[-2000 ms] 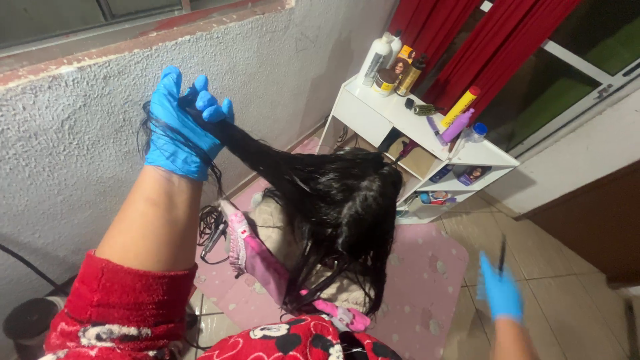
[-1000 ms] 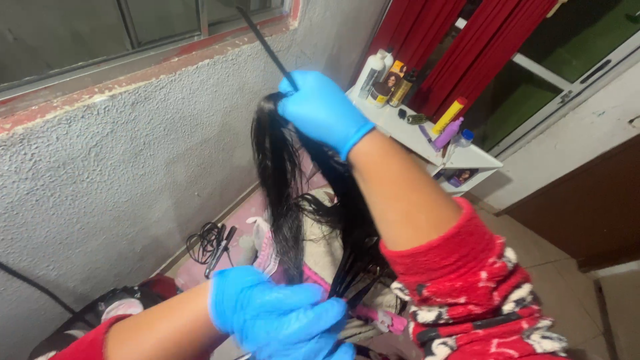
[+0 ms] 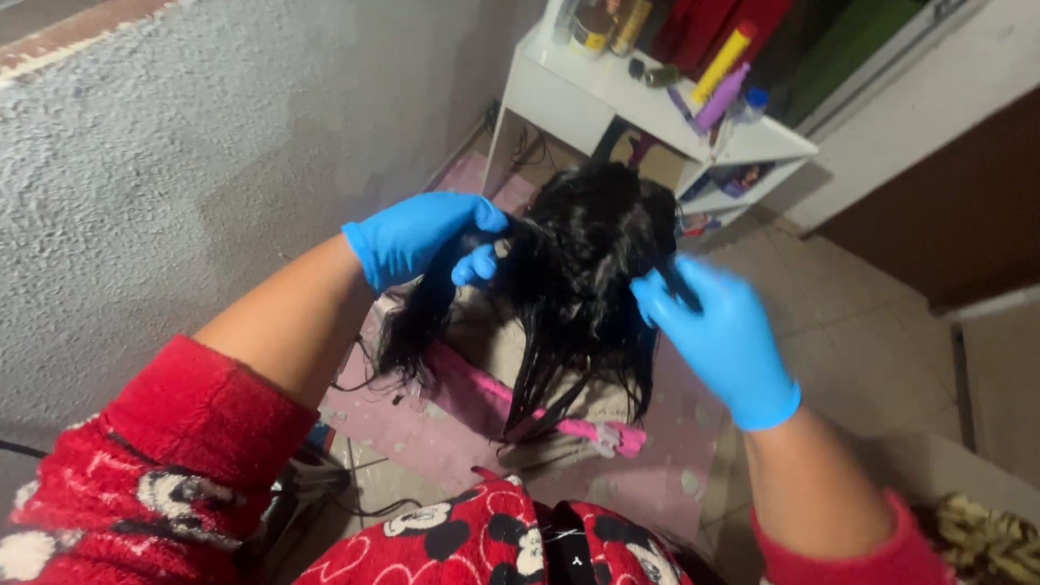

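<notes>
A seated person's wet black hair (image 3: pixel 585 236) hangs loose in the middle of the head view, over a light garment. My left hand (image 3: pixel 426 244), in a blue glove, has its fingers closed around a lock at the left side of the hair. At the right side is my right hand (image 3: pixel 715 333), also blue-gloved and slightly blurred, with dark strands between thumb and fingers; whether it also holds a comb cannot be seen. A pink towel or cloth (image 3: pixel 479 390) with a pale clip (image 3: pixel 605 439) lies below the hair.
Beyond the person stands a white desk (image 3: pixel 561 106) with a yellow tube (image 3: pixel 723 61), a purple bottle (image 3: pixel 723 96) and several other containers. A textured wall (image 3: pixel 203 162) rises at the left. Cables lie by the wall, and a pink mat (image 3: pixel 650 487) covers part of the tiled floor.
One second ago my right hand was raised at the top of a lock with a dark thin tool, my left hand below it. Now they are apart, one at each side of the hair.
</notes>
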